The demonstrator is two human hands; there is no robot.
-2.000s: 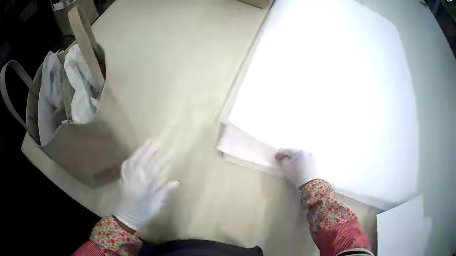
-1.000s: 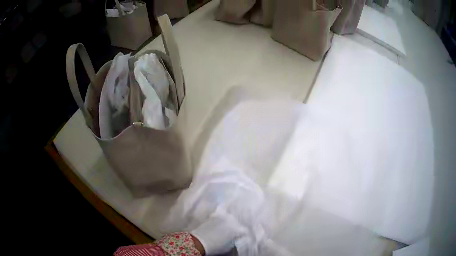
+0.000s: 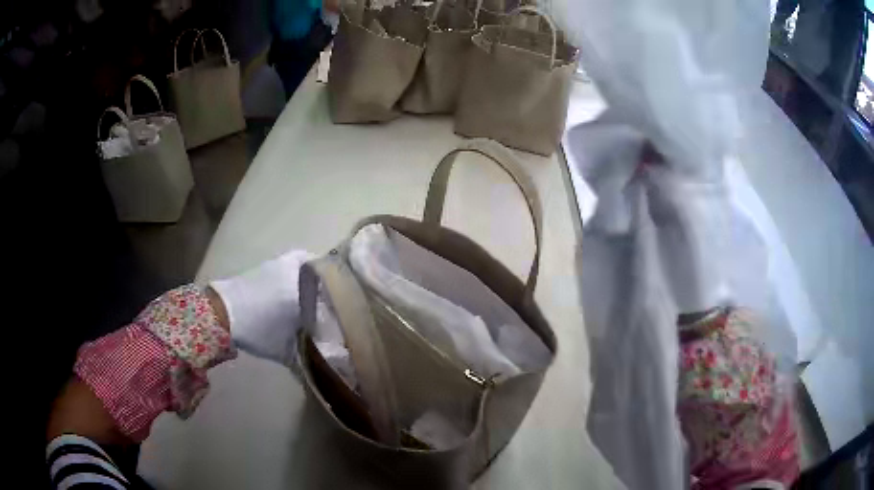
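A beige tote bag (image 3: 508, 407) stands open in front of me on the pale table, with white tissue paper (image 3: 422, 297) on both sides of a divider with a zipper and a metal glint. One handle stands up; the other leans over the opening. My left hand (image 3: 264, 304), in a white glove, holds the bag's left rim, its fingertips partly hidden. My right hand (image 3: 661, 177) is raised at the right, mostly hidden behind a large crumpled tissue sheet (image 3: 632, 354) that it grips and that hangs down beside the bag.
Several beige tote bags (image 3: 513, 91) stand at the table's (image 3: 287, 182) far end. Two more bags, one stuffed with white paper (image 3: 144, 177), stand on a dark surface at the far left. Part of a person in blue (image 3: 299, 21) shows at the back. White sheets lie at the right.
The tote bag now stands nearer the middle of the view, turned. My left hand has come to its rim. The tissue sheet has been lifted off the table and gathered in my right hand.
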